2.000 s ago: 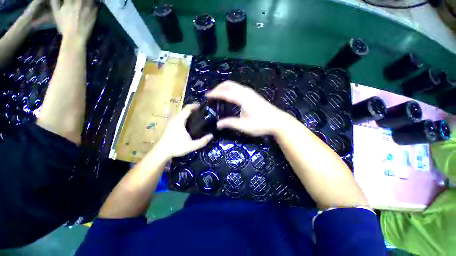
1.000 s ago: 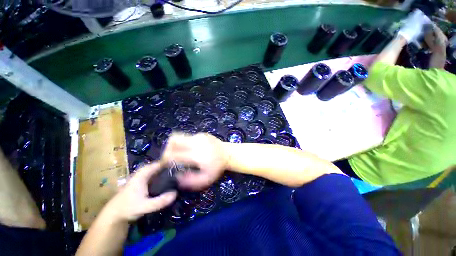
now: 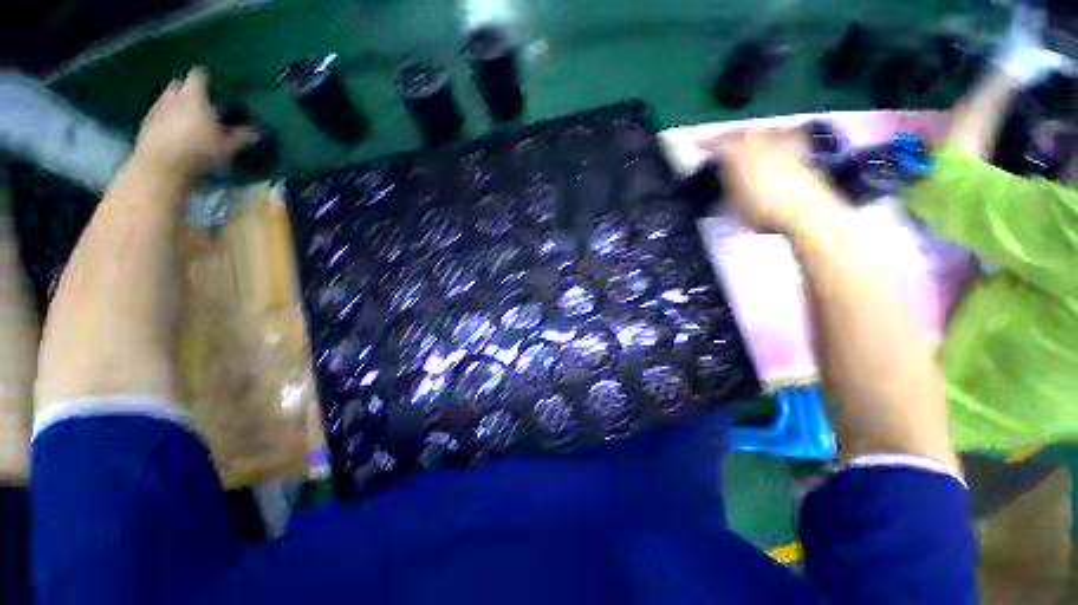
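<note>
My left hand [image 3: 183,128] is at the upper left, at the belt's near edge, around a black cylindrical unit [image 3: 245,148] that stands there. My right hand [image 3: 766,177] is at the right, over the pink-white board, around a black cylinder [image 3: 700,189] whose dark end shows left of the fingers. The hands are blurred. The black blister tray [image 3: 508,284] with rows of round pockets lies between my arms. I cannot tell whether any pocket holds a part.
Several black cylinders [image 3: 325,104] stand on the green belt [image 3: 615,71]. A blue-ringed cylinder [image 3: 908,154] and others are on the pink-white board [image 3: 762,296]. The tan board [image 3: 236,343] is left of the tray. A neighbour's green sleeve [image 3: 1017,225] is at right, a metal upright [image 3: 59,124] at left.
My hands have parted from over the tray. The left has moved to the belt at upper left with a cylinder, the right to the cylinders on the pink-white board.
</note>
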